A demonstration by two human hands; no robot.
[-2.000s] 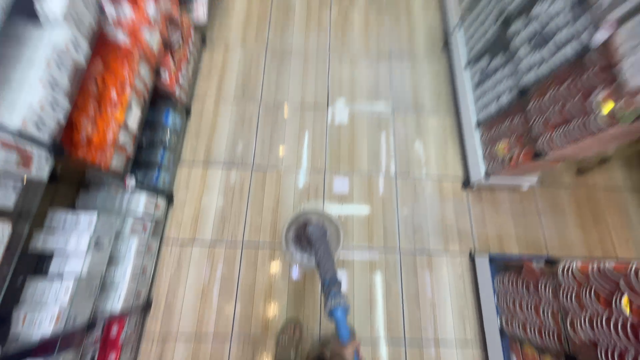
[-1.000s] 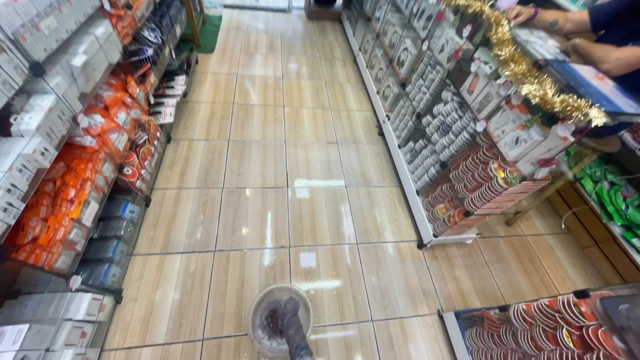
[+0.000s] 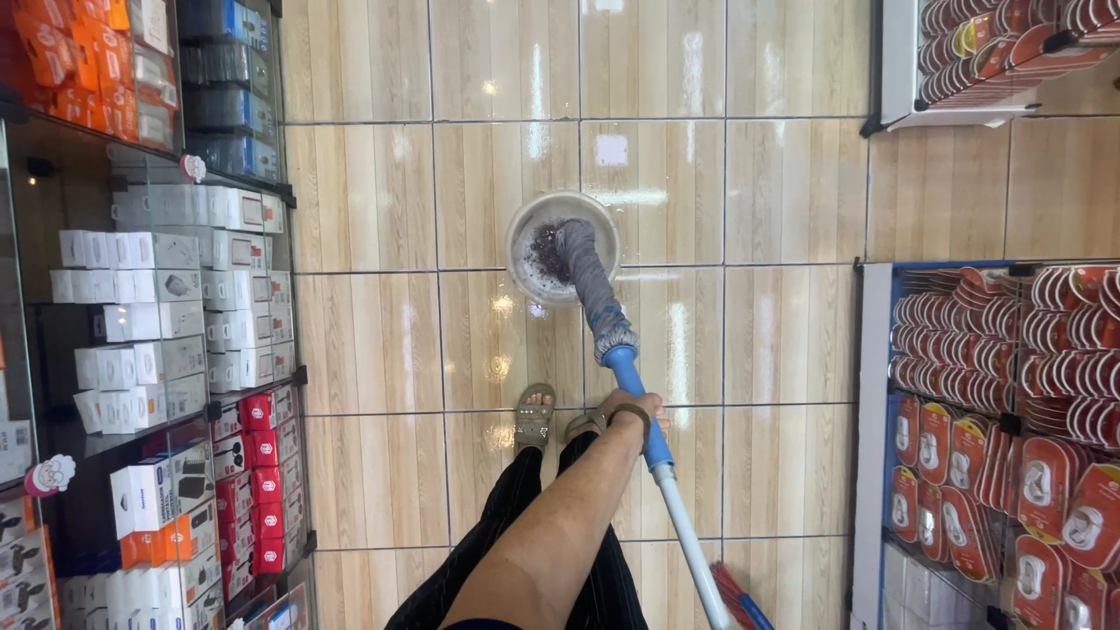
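My left hand (image 3: pixel 639 413), with a bracelet or watch at the wrist, is closed around the blue plastic sleeve (image 3: pixel 627 372) of a twist mop. The mop's white pole (image 3: pixel 691 534) runs down to the bottom edge. Its grey fabric head (image 3: pixel 591 276) is twisted tight, and its end hangs in or over a round pale bucket (image 3: pixel 518 278). Dark liquid with suds (image 3: pixel 547 254) shows inside the bucket. My right hand is out of view.
Glass shelves with white boxes (image 3: pixel 157 324) line the left. Racks of red blister packs (image 3: pixel 954 350) stand on the right. The tiled floor (image 3: pixel 787 350) looks shiny. My sandalled feet (image 3: pixel 535 416) are below the bucket; red bristles (image 3: pixel 731 591) lie at lower right.
The view has swung down to the floor, and my left hand and arm have come into sight on the mop. The mop head was at the bucket in both earlier frames too.
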